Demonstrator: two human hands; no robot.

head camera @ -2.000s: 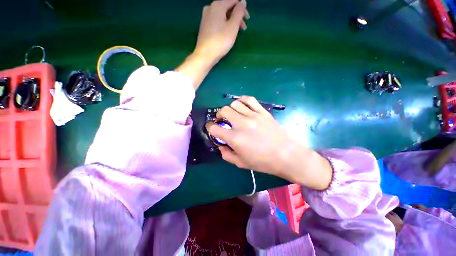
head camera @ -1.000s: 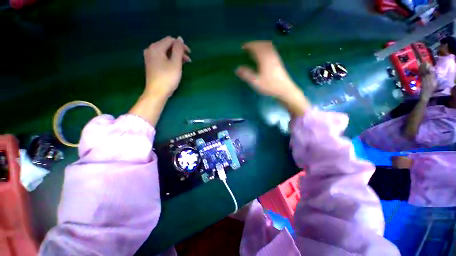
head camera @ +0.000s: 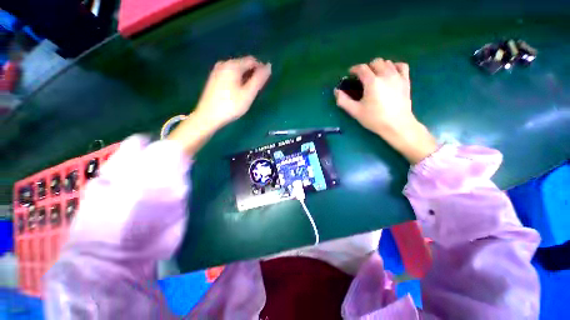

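Observation:
The black test fixture (head camera: 326,153) lies on the green bench in front of me. A round watch unit (head camera: 261,171) with a lit white pattern sits in its recess. Beside it is the blue circuit board (head camera: 294,170), with a white USB cable (head camera: 310,217) running towards me. My right hand (head camera: 381,97), beyond the fixture to the right, holds a small dark unit (head camera: 350,88) between thumb and fingers. My left hand (head camera: 231,90) is beyond the fixture to the left, fingers curled; whether it holds anything is unclear. A slim tool (head camera: 303,132) lies behind the fixture.
A red compartment tray (head camera: 39,240) with several watches is at the left. The tape roll (head camera: 170,127) is partly hidden by my left forearm. Loose parts (head camera: 505,55) lie far right. A red block (head camera: 153,12) is at the top left, another red piece (head camera: 411,249) at the near edge.
My right hand has left the fixture, reached forward and now holds a dark unit. The fixture and its lit watch are uncovered. The view has turned, showing more of the left tray.

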